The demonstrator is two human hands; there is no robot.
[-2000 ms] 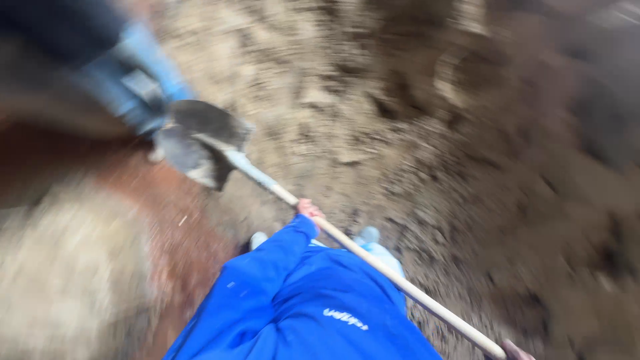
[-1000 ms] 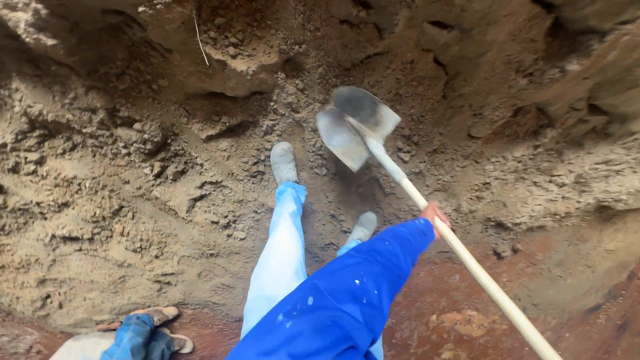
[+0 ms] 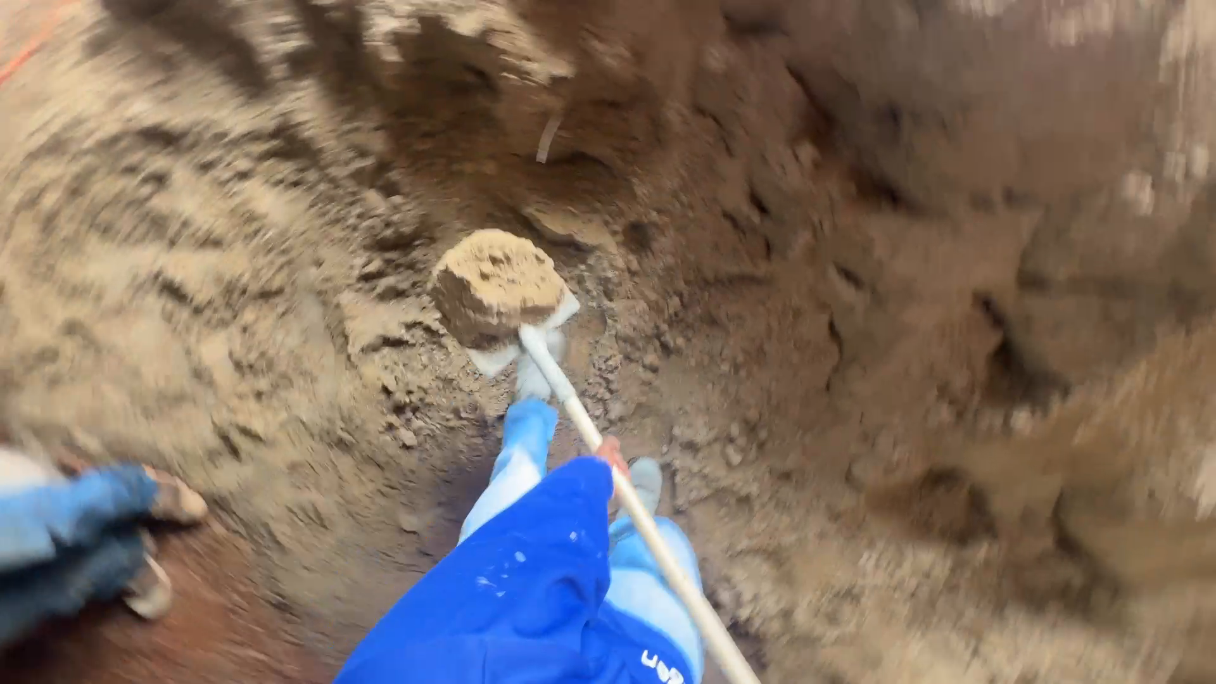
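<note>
My left hand (image 3: 613, 456), at the end of a blue sleeve, is closed around the pale wooden handle of a shovel (image 3: 655, 541). The shovel's metal blade (image 3: 568, 309) bears a thick clump of soil (image 3: 499, 280) and hangs above the ground, just over one of my feet. From the blade the handle slants down to the right and leaves the view at the bottom edge. My right hand is out of view.
Rough, loose dirt (image 3: 237, 313) spreads on the left, and an uneven earth bank (image 3: 902, 285) fills the right. A co-worker's feet and blue trouser legs (image 3: 85, 513) are at the lower left, by reddish ground (image 3: 218, 608).
The shovel blade, bare one second ago, now carries a clump of soil. My left hand has kept its hold on the handle. The view has turned.
</note>
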